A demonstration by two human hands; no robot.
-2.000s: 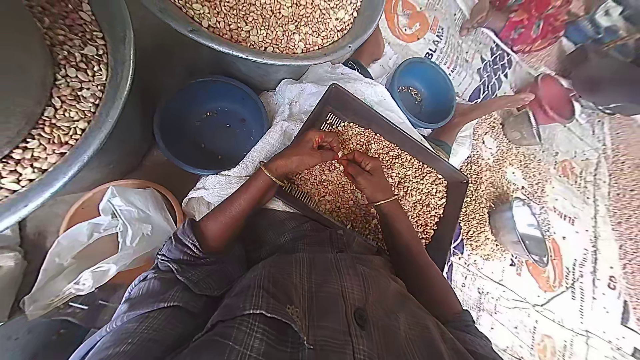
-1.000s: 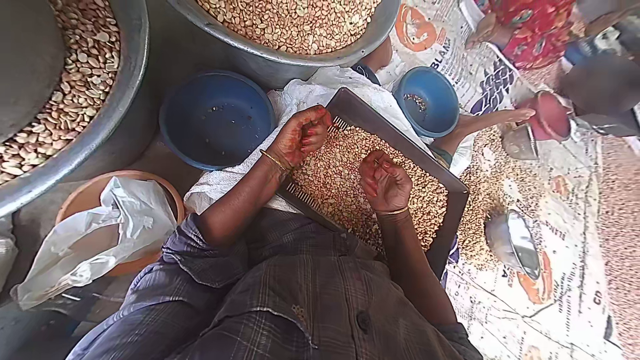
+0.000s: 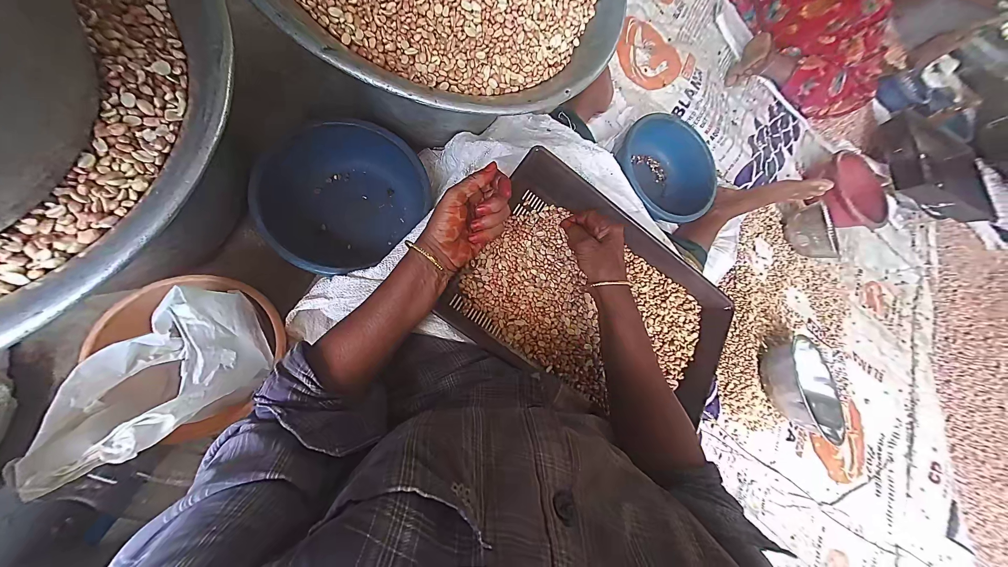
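A dark slatted plastic tray (image 3: 713, 303) full of shelled nuts or seeds (image 3: 535, 291) lies tilted across my lap. Over its left corner is my left hand (image 3: 470, 218), palm up with curled fingers and reddish stains; whether a nut is inside them is hidden. My right hand (image 3: 596, 246) is low over the middle of the nuts, thumb and fingertips pinched together, and anything between them is too small to tell. Each wrist wears a thin bangle. Left of the tray stands a blue plastic basin (image 3: 339, 197) with a few bits in it.
Large metal pots of nuts stand at the left (image 3: 209, 150) and top (image 3: 441, 102). A smaller blue bowl (image 3: 669, 165) sits beyond the tray. An orange basin (image 3: 268, 315) holds a plastic bag (image 3: 213, 339). At right are a steel bowl (image 3: 799, 390), spilled nuts, printed sacks and another person's foot (image 3: 780, 193).
Two seconds ago my hands met over the tray; they have since parted. From one second ago, my right hand has turned and its fingertips have come together above the nuts.
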